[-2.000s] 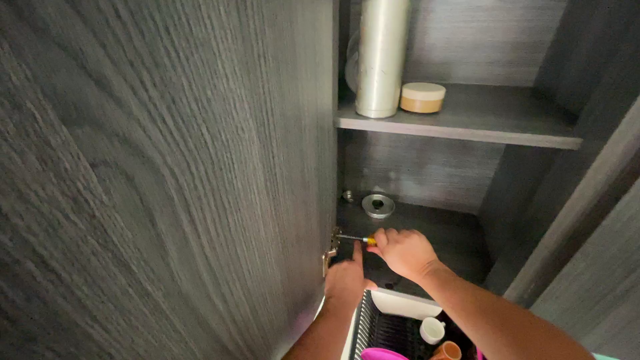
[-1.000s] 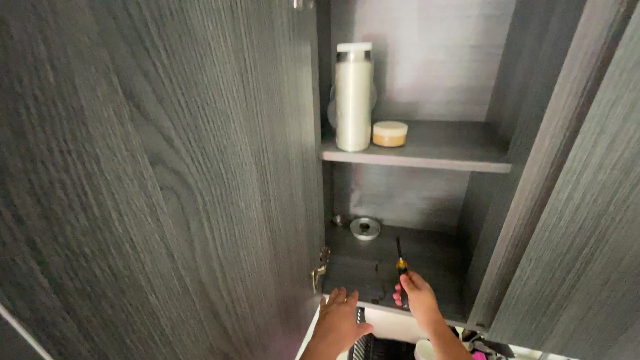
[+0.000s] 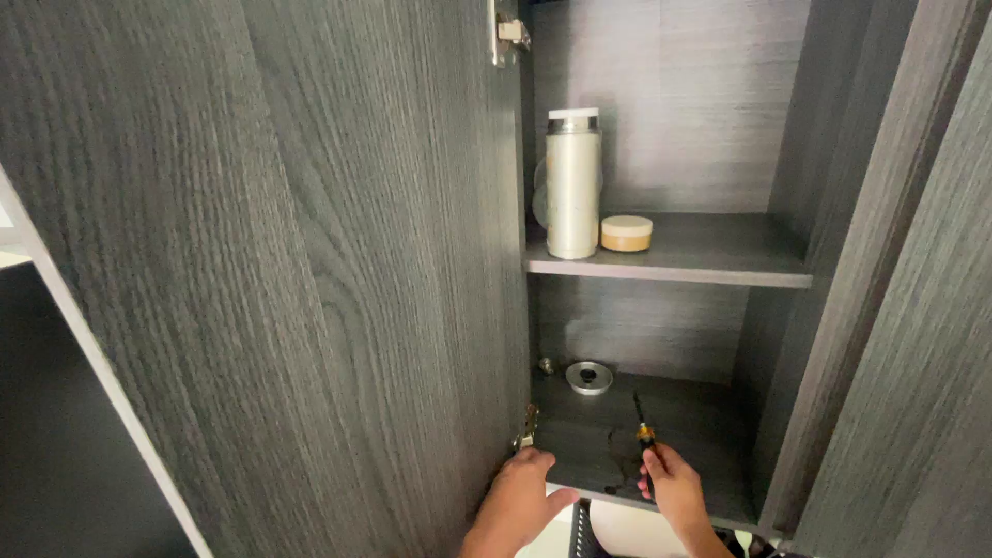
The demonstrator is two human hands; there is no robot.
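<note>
My right hand [image 3: 676, 482] is closed round the black and yellow handle of a screwdriver [image 3: 644, 435], whose dark shaft points up and away over the cabinet's bottom board [image 3: 682, 418]. At the door's edge, just below the lower metal hinge [image 3: 530, 428], is my left hand [image 3: 521, 496], its thumb spread from the fingers and nothing seen in it. The grey wood-grain cabinet door [image 3: 349, 256] stands open at the left. An upper hinge [image 3: 510, 32] shows on the same door.
On the middle shelf [image 3: 697, 275] stand a pale cylindrical flask [image 3: 573, 186] and a small lidded jar [image 3: 626, 234]. A round metal lid [image 3: 589, 377] and a small metal piece [image 3: 546, 366] lie on the bottom board. Below the cabinet a dark rack [image 3: 585, 531] shows partly.
The screwdriver was at the lower hinge with both hands close by; my right hand has since drawn it away to the right. My left hand has come off the hinge area downward. The view has shifted.
</note>
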